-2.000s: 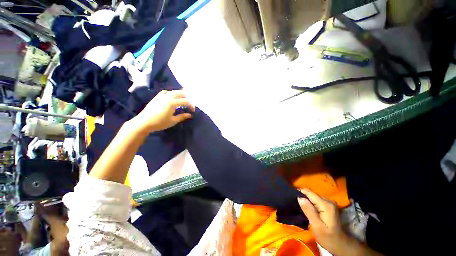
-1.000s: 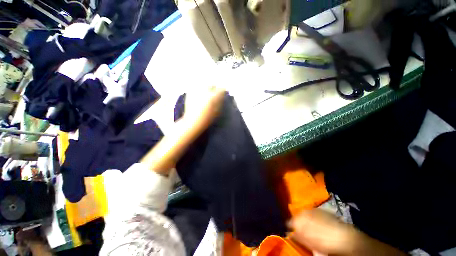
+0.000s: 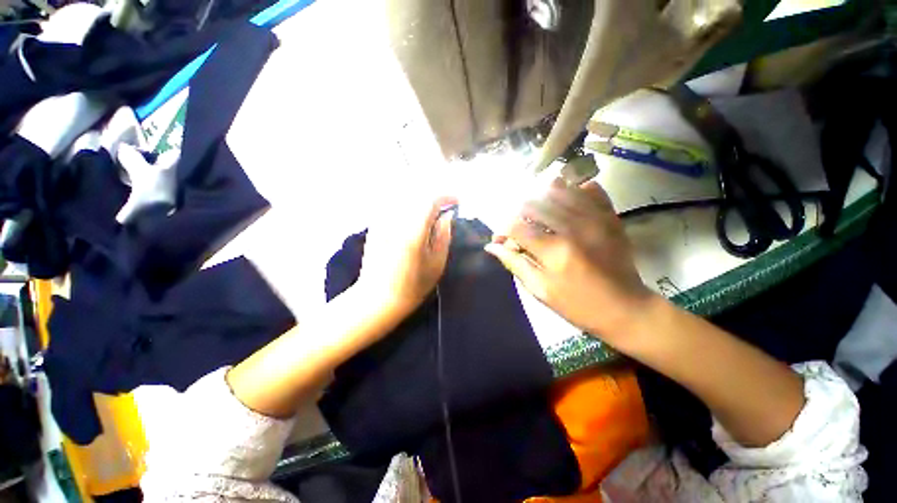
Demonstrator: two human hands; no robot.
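A dark navy fabric panel [image 3: 492, 363] runs from under the sewing machine head [image 3: 492, 69] down over the table edge towards the lap. A thin pale line runs along it. My left hand [image 3: 418, 255] is on the panel's far end, left of the needle area, with fingertips close together and pinching the fabric. My right hand [image 3: 575, 255] is just right of the needle area, slightly blurred, its thumb and finger near the panel's right edge. Whether it holds anything is unclear. Bright glare hides the presser foot and needle.
Black shears [image 3: 757, 206] and a yellow-green and blue tool [image 3: 654, 152] lie on the right, beside a dark cord [image 3: 679, 203]. Heaped navy pieces with white parts [image 3: 167, 295] cover the left. The green table edge [image 3: 728, 285] crosses in front. Orange cloth [image 3: 605, 422] lies on the lap.
The panel's far end has moved to the needle area with my left hand. My right hand has risen from the lap to the machine. The view has moved closer to the machine head.
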